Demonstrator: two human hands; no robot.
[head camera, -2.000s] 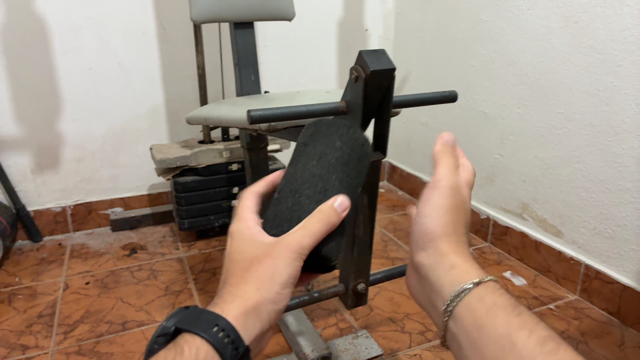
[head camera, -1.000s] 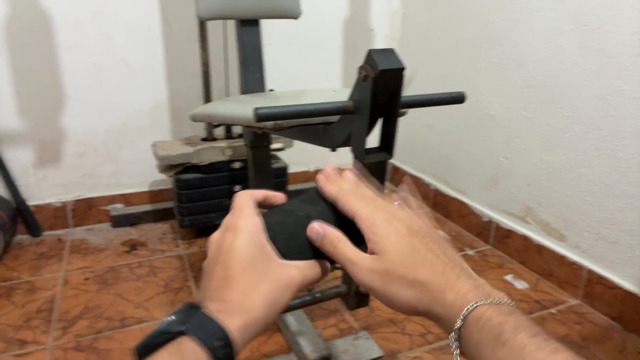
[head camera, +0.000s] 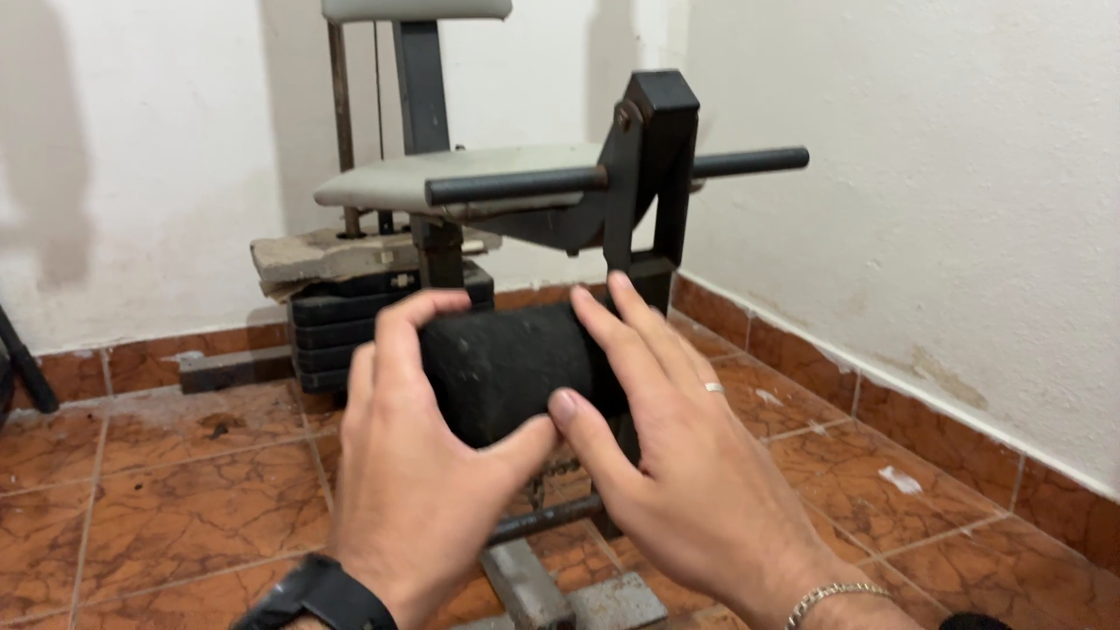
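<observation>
Between my two hands is a black foam roller pad (head camera: 516, 367), lying roughly crosswise in front of the exercise machine's dark metal upright (head camera: 652, 166). My left hand (head camera: 420, 455) grips the pad's left end, thumb below and fingers over the top. On the pad's right end lies my right hand (head camera: 691, 437), its thumb in front and its fingers along the far side. The left wrist bears a black watch (head camera: 319, 599); a chain bracelet (head camera: 836, 595) is on the right. Above the pad, bare metal bars (head camera: 516, 185) stick out from both sides of the upright.
Behind the upright is the machine's grey padded seat (head camera: 490, 171), with a black weight stack (head camera: 337, 337) to its left. A lower crossbar (head camera: 547, 521) and a metal base (head camera: 529, 586) show below my hands. A white wall (head camera: 919, 192) rises at the right over tiled floor (head camera: 201, 490).
The pad has turned from a steep tilt to lying crosswise. My right hand, apart from it two seconds ago, has come in and taken hold of its right end.
</observation>
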